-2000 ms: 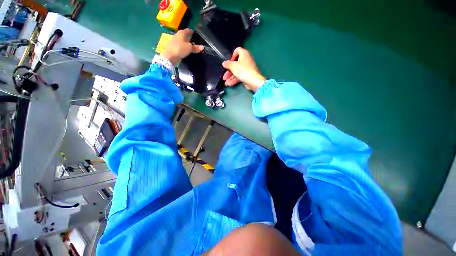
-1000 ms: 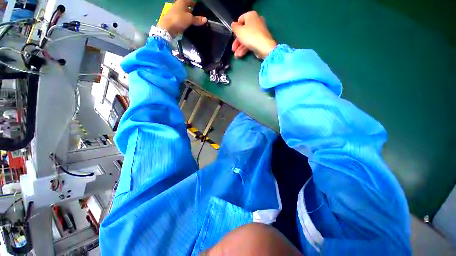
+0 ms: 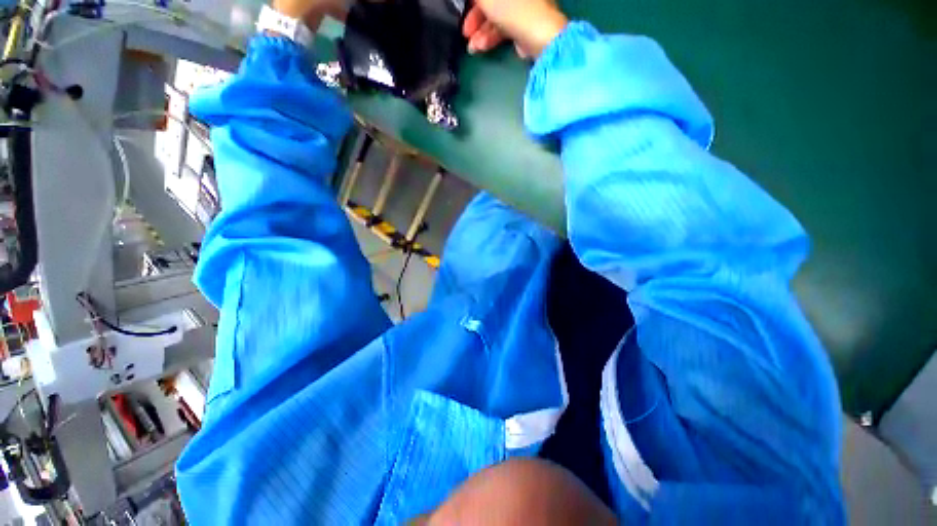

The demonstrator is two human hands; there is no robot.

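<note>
A glossy black panel or plate stack (image 3: pixel 401 46) lies on the green-matted bench at the top of the view, cut off by the top edge. Silver-handled clips (image 3: pixel 442 109) stick out at its near corner, and another clip (image 3: pixel 329 74) shows at its left corner. My left hand (image 3: pixel 316 8) is at the panel's upper left, mostly cut off by the top edge, so its fingers are hidden. My right hand (image 3: pixel 511 23) is at the panel's right side with fingers bent, partly cut off. Whether it grips anything cannot be told.
The green bench mat (image 3: pixel 801 123) extends to the right. Its near edge runs just below the panel. A white-grey machine frame (image 3: pixel 77 195) with cables stands at the left. Yellow-black tape (image 3: pixel 390 234) shows on a rack below the bench edge.
The view has tilted down, so the hands and panel sit higher and are more cut off. The orange box with the red button and the clips at the panel's far side have left the picture.
</note>
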